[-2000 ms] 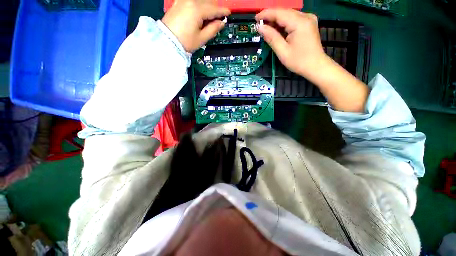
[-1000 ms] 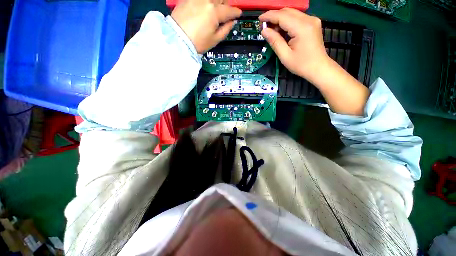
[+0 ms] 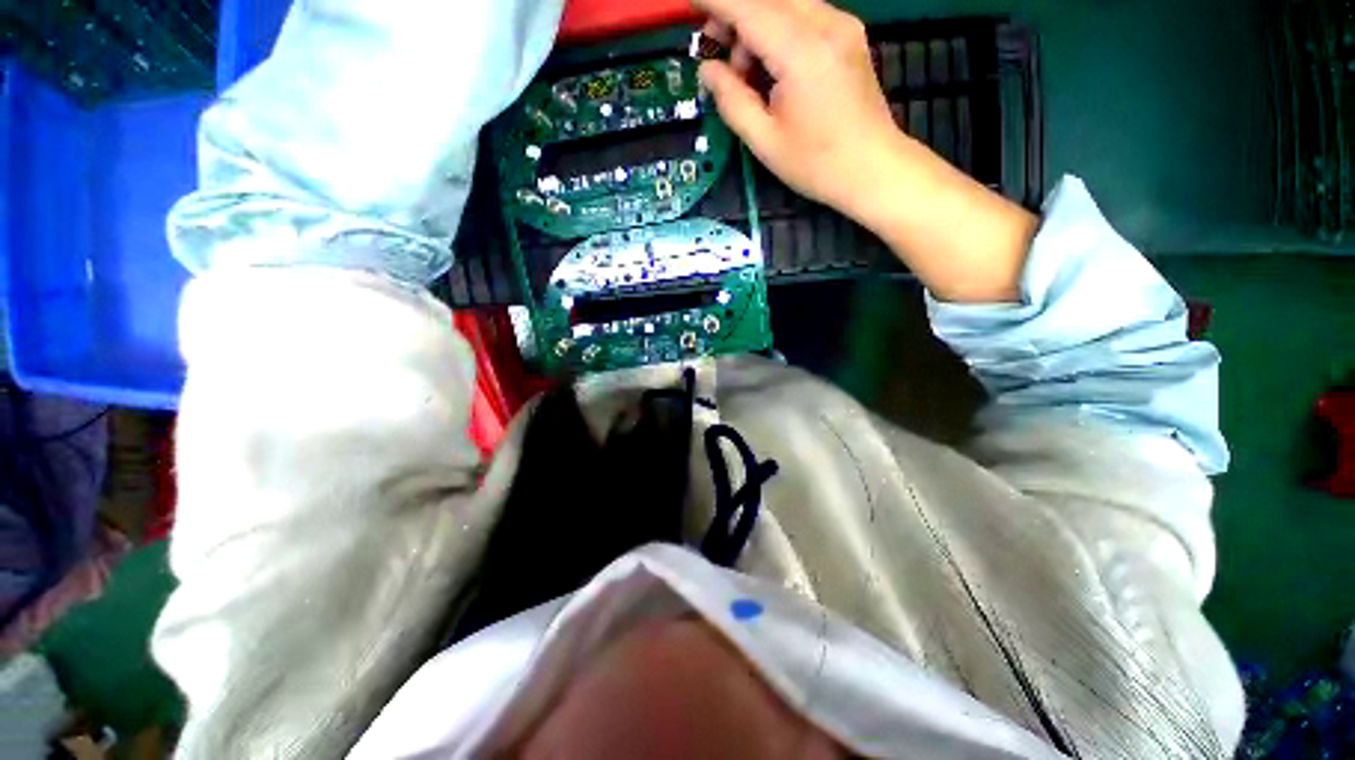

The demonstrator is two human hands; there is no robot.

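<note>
A green two-section circuit board panel (image 3: 641,238) lies in front of my body, its lower edge against my top. Each section has a long dark slot, and small gold-brown pieces show near its upper end. My right hand (image 3: 795,97) is at the panel's upper right corner, with a small white piece (image 3: 699,45) at its thumb and fingertips. My left hand is out of the picture past the top edge; only its light blue sleeve shows.
A black compartment tray (image 3: 936,112) lies under and beside the panel. A red sheet (image 3: 617,18) is behind the panel. A blue plastic bin (image 3: 89,253) stands at left. Stacked boards (image 3: 1323,119) are at far right. A red object (image 3: 491,379) is below the bench edge.
My left hand has moved up and out of the picture. My right hand stays at the panel's upper right corner. The view has shifted, and the panel appears more to the left and slightly turned.
</note>
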